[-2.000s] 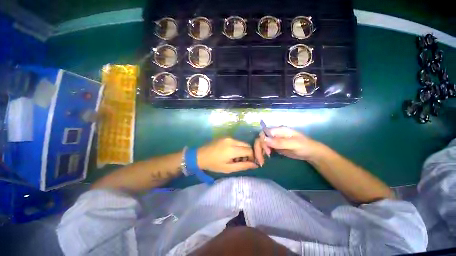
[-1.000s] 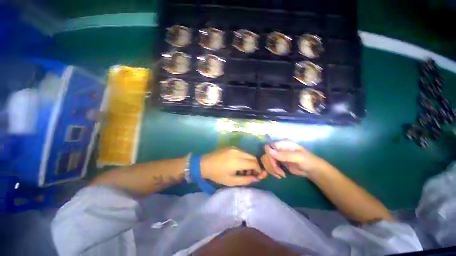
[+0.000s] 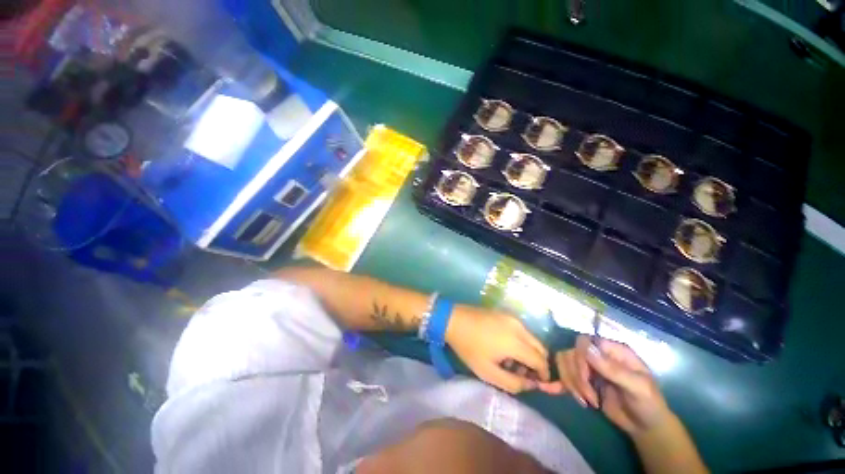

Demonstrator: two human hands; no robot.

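Observation:
My left hand [image 3: 498, 350], with a blue wrist strap [image 3: 442, 335] and a bead bracelet, has curled fingers around a small dark part [image 3: 521, 369], mostly hidden. My right hand [image 3: 613, 378] is beside it, fingertips close to the left ones, and pinches thin dark tweezers [image 3: 596, 326], whose end sticks up past the fingers. The black tray [image 3: 579, 243] lies beyond both hands. Its pockets hold several round watch cases [image 3: 600, 152] with pale and brown insides; some pockets are empty.
A yellow gridded sheet [image 3: 357, 205] lies left of the tray, next to a blue bench machine [image 3: 271, 199]. The green bench [image 3: 422, 255] shows glossy reflections. Dark small parts [image 3: 835, 414] show at the right edge. A blue round object [image 3: 88, 208] is at far left.
The view has turned left, so the tray, bench and hands appear tilted and farther right, and more of the blue machine shows. My hands stay close together, still holding their things.

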